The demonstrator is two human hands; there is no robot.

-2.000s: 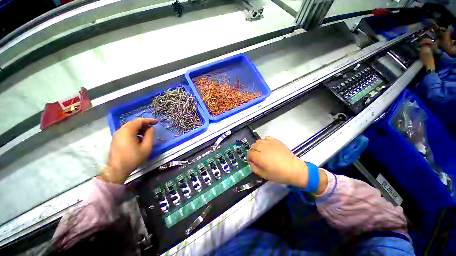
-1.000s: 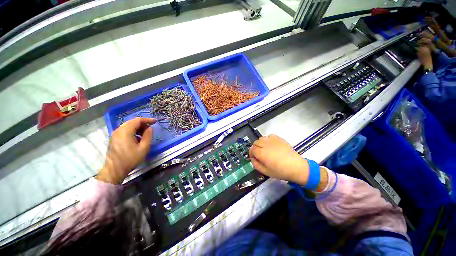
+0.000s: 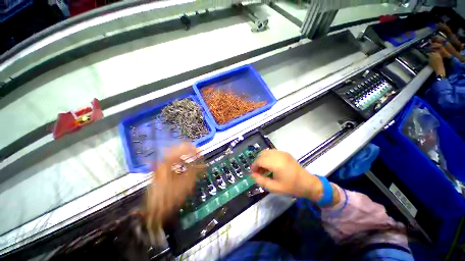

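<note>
The green circuit board panel (image 3: 224, 196) lies in a black carrier (image 3: 183, 243) on the track, with a row of small units along it. My left hand (image 3: 176, 183) is blurred over the board's left end and hides part of it; what it holds cannot be told. My right hand (image 3: 283, 173), with a blue wrist band, is at the board's right end, thumb and fingertips close together; whether a part is between them cannot be told. Silver-grey leaded components (image 3: 184, 118) are heaped in the left blue tray, and orange ones (image 3: 227, 105) in the right blue tray.
A red tray (image 3: 77, 120) stands left of the blue trays. Another carrier with a board (image 3: 369, 90) sits further right on the track. A blue tote (image 3: 408, 176) with clear bags stands at lower right. Another person's hands and blue sleeve (image 3: 442, 79) are at the upper right.
My left hand has left the silver component tray and moved right and down over the board. My right hand has stayed at the board's right end. The view has shifted slightly.
</note>
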